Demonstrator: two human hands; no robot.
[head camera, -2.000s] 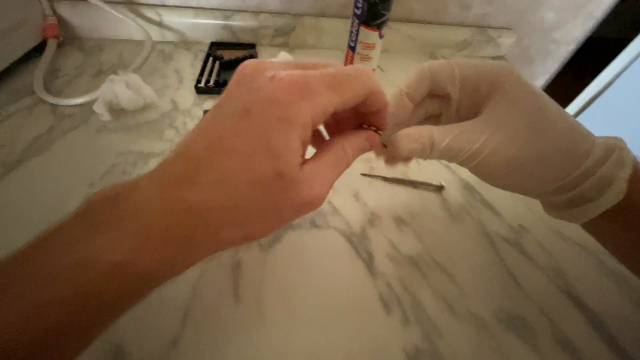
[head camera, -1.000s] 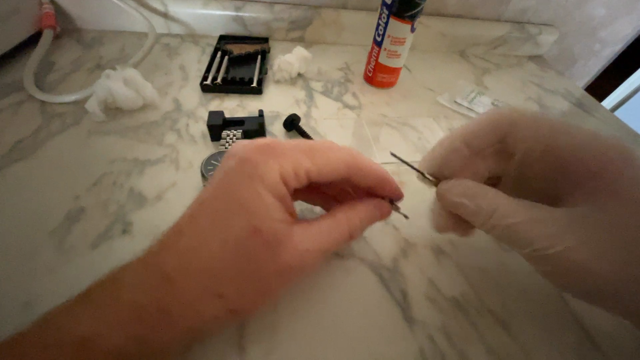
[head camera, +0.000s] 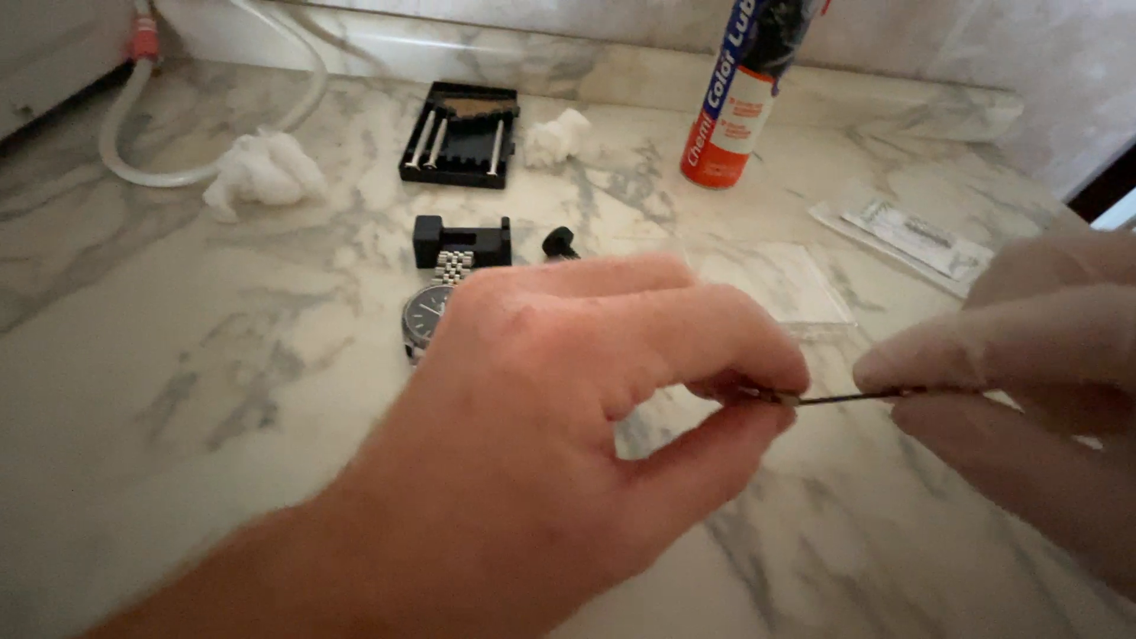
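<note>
My bare left hand (head camera: 586, 390) pinches a small metal piece (head camera: 777, 397) between thumb and fingertips; the piece is too small and covered to name. My right hand (head camera: 1021, 382), in a thin pale glove, grips a slim precision screwdriver (head camera: 839, 399), whose thin shaft points left and meets the small piece. Behind my left hand lies a wristwatch (head camera: 428, 311) with a dark dial, partly hidden by the hand. Its steel link bracelet (head camera: 454, 264) reaches a black plastic bracelet holder (head camera: 461, 240). A black knob (head camera: 558, 241) shows just above my left knuckles.
On the marble countertop (head camera: 222, 426) stand a black case of small screwdrivers (head camera: 457, 173) and a spray can (head camera: 714, 164). White wads (head camera: 271, 173) lie at the back, near a pale hose (head camera: 115, 133). A clear plastic bag (head camera: 772, 284) and a small packet (head camera: 923, 240) lie to the right.
The screwdriver, lying on the countertop two seconds ago, is now in my right hand. Since one second ago its tip has come to the small piece in my left hand. The view has shifted.
</note>
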